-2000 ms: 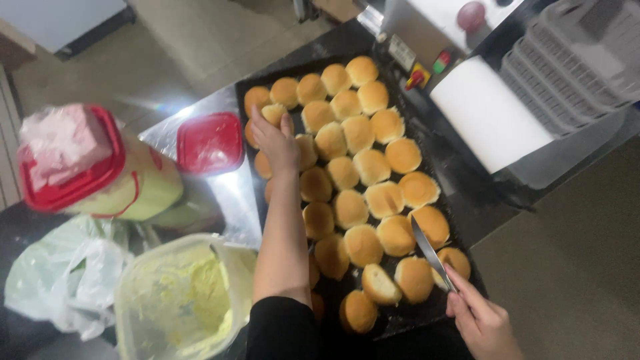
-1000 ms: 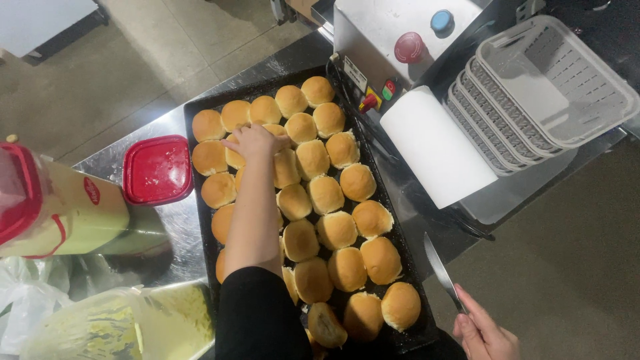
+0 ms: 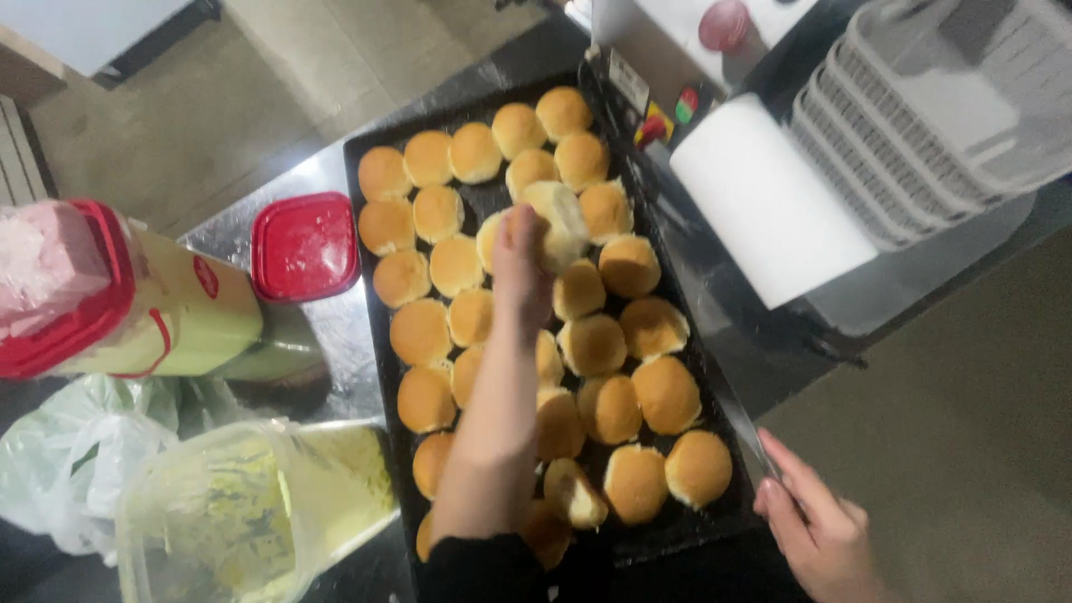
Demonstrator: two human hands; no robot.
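Note:
Rows of golden bread buns fill a dark baking tray (image 3: 624, 544). My left hand (image 3: 521, 260) is over the upper middle of the tray and grips a bread bun (image 3: 556, 224), turned so its pale side shows. A dark gap lies in the rows just up and left of that hand. One bun (image 3: 574, 494) near the bottom is tilted, with pale crumb showing. At the tray's lower right edge my right hand (image 3: 816, 519) holds a table knife (image 3: 749, 431), its blade pointing up and left.
Left of the tray are a red plastic lid (image 3: 305, 247), a tall container (image 3: 201, 293) with a red lid, a plastic bag (image 3: 92, 452) and an open tub (image 3: 251, 511) with yellowish-green residue. A paper roll (image 3: 770, 201), stacked grey baskets (image 3: 913, 126) and a machine (image 3: 653, 42) stand right.
My left hand has lifted a bun out of the rows, where a gap now shows. The knife, over the buns two seconds ago, is now at the tray's right edge.

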